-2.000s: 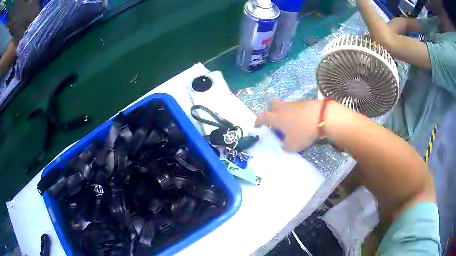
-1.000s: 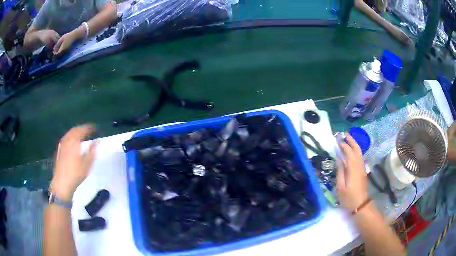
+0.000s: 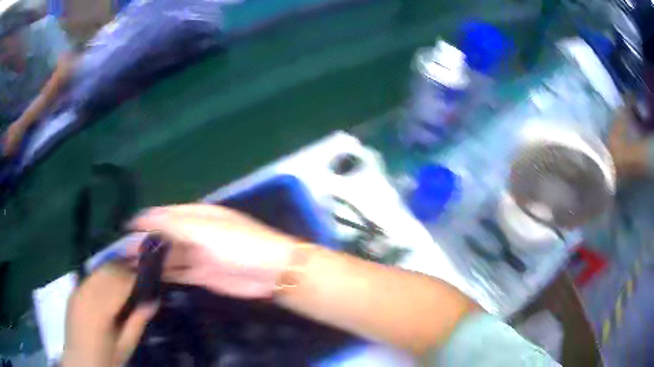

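Note:
The frame is badly blurred. My left hand (image 3: 97, 315) is at the lower left, over the left side of the blue tub (image 3: 315, 208). It holds a short dark piece (image 3: 149, 269), perhaps an end housing, upright between thumb and fingers. My right hand (image 3: 215, 251) reaches across the tub from the right, with its fingers closed around the upper part of the same piece. Black pieces (image 3: 215, 330) fill the tub below my hands. Black curved bands (image 3: 107, 190) show beyond my hands at the left; whether one touches my fingers cannot be told.
Beyond the tub is the green conveyor belt (image 3: 287, 93). Right of the tub are a dark loop (image 3: 351, 215), a blue cap (image 3: 434, 192), an aerosol can (image 3: 434, 93) and a fan (image 3: 559, 179). A person's arm (image 3: 36, 107) shows at upper left.
My hands, apart on either side of the tub a second ago, are now together over its left side with a dark piece between them. The view has turned and tilted.

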